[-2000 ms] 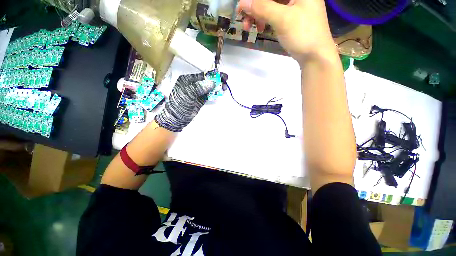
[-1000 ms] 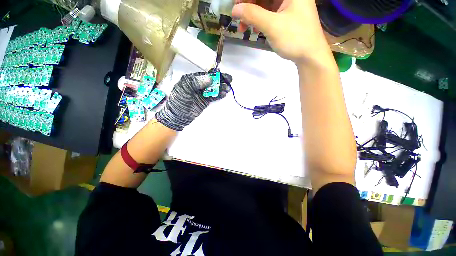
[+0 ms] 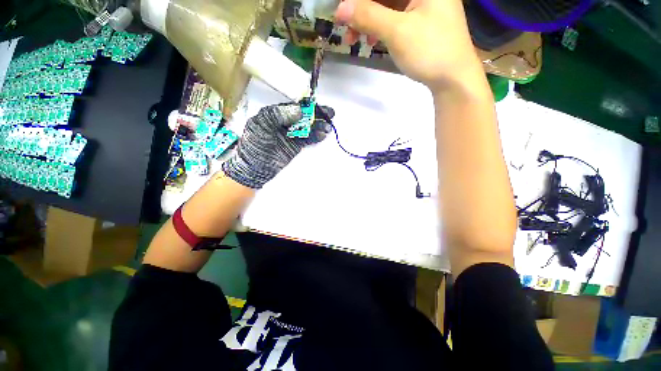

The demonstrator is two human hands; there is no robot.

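My left hand (image 3: 272, 139), in a grey-black striped glove, holds a small green circuit board (image 3: 303, 119) under the tip of the dark soldering iron (image 3: 317, 72). A black cable (image 3: 388, 157) runs from that hand to a bundle on the white mat, its plug end lying to the right. My bare right hand (image 3: 395, 32) is raised at the top centre beside the iron's upper part. Its fingertips are close together at the top edge; what they hold, if anything, is unclear.
A film-wrapped duct (image 3: 217, 43) with a white nozzle reaches toward the iron. Loose boards (image 3: 206, 141) lie left of the mat, board rows (image 3: 36, 163) on the black table. A black cable pile (image 3: 565, 210) lies right. A fan (image 3: 536, 14) is at the top right.
The circuit board has shifted and tilted slightly under the iron tip in my left hand. My right hand has moved slightly left at the top. The bundled cable has shifted little.
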